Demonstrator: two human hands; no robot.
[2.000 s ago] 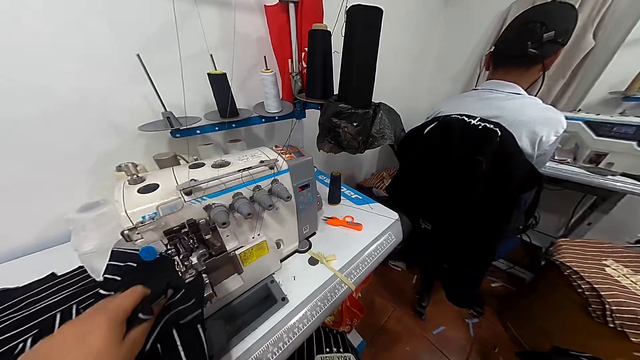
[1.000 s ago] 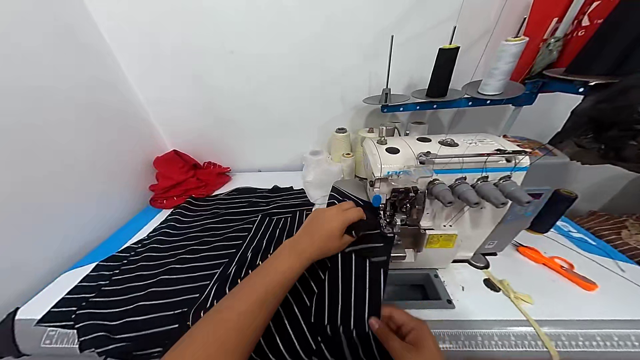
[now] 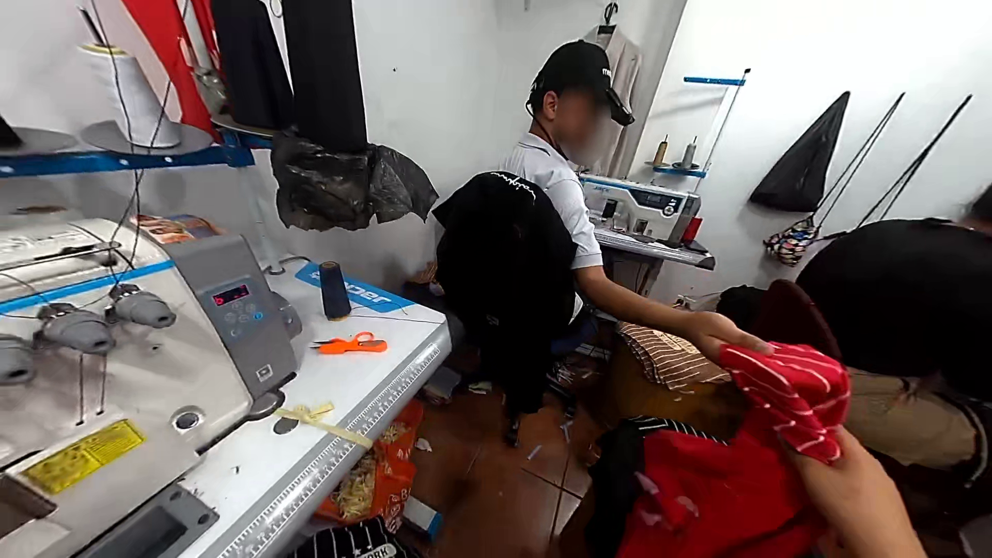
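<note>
A red cloth with white stripes hangs between my right hand at the lower right and the hand of a co-worker in a white shirt, who grips its upper left end. My fingers are closed on its lower edge. Below it lies plain red fabric beside black cloth. My left hand is out of view. To the left, the white overlock sewing machine stands on its table, with orange thread snips and a dark thread cone near the far end.
The table edge with a ruler strip runs along the left. An orange bag of scraps stands beneath it. Striped brown fabric is piled near the co-worker. Another person in black bends at the right. Scraps lie on the tiled floor.
The view has swung right from the machine. Both my hands were on black striped fabric one second ago; now my right hand holds red striped cloth. The co-worker has turned and reached out an arm.
</note>
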